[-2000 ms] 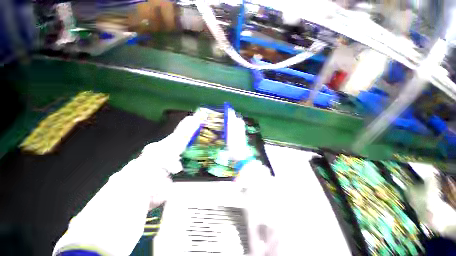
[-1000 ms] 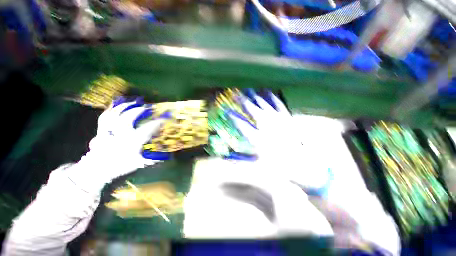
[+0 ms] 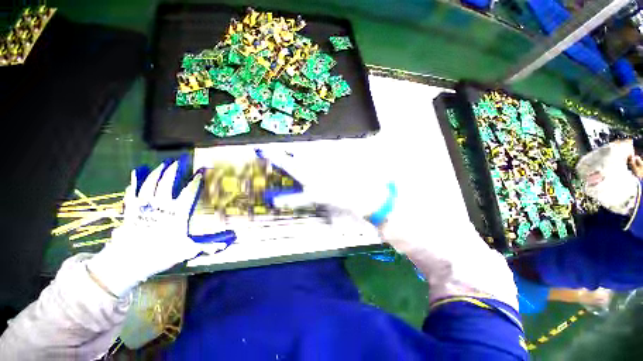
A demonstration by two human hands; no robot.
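Note:
A yellow PCB panel (image 3: pixel 233 187), motion-blurred, lies over the white work sheet (image 3: pixel 416 141) in front of me. My left hand (image 3: pixel 158 218), in a white glove with blue fingertips, is spread at the panel's left end, thumb near its lower corner; firm contact is unclear. My right hand (image 3: pixel 317 194), gloved and blurred, has its fingers over the panel's right part and grips it there. A black tray (image 3: pixel 158 106) beyond the hands bears a pile of small green and yellow circuit boards (image 3: pixel 282 99).
Thin yellow break-off strips (image 3: pixel 88 215) lie left of my left hand. A container with strips (image 3: pixel 155 314) is below the bench edge. Another panel (image 3: pixel 25 35) is at upper left by a black mat (image 3: pixel 63 127). Full board trays (image 3: pixel 525 162) and another person's gloved hand (image 3: pixel 610 176) are right.
The view has tilted down. The panel, earlier under my left hand left of the tray, is now on the white sheet. My right hand has moved from the board pile onto the panel.

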